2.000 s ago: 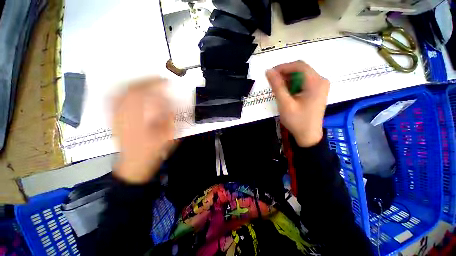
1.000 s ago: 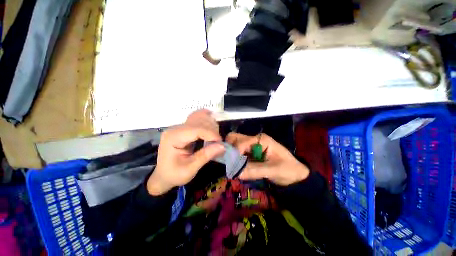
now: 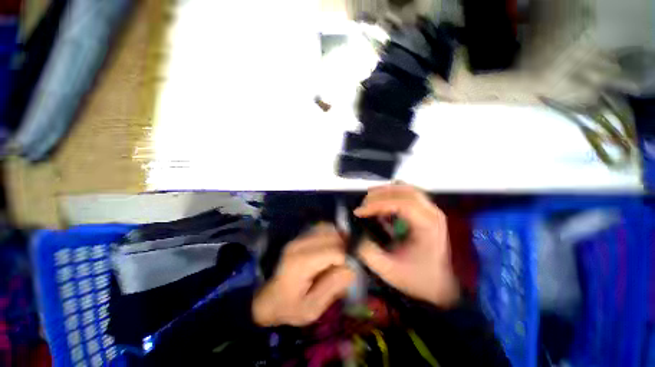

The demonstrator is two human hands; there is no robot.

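Observation:
The frame is blurred. My left hand [image 3: 305, 276] is over my lap with its fingers closed on a small grey flap piece [image 3: 355, 276]. My right hand [image 3: 413, 247] is beside it, touching or nearly touching the piece, with the green-handled tool [image 3: 398, 229] held in its fist. The tool's shaft cannot be made out. A row of overlapping black flaps [image 3: 384, 118] lies on the white table and runs up toward the machine.
Shears [image 3: 607, 132] lie at the table's right. A dark flat case [image 3: 490, 36] is at the top. Blue baskets stand at left [image 3: 44, 287] and right [image 3: 528, 287]. A grey cut bundle [image 3: 68, 79] lies on the cardboard-covered extension [image 3: 108, 143].
Both hands came down from the table to my lap, and the loose grey piece left the table. Since one second ago, the left hand has shifted right and down; the view has moved too.

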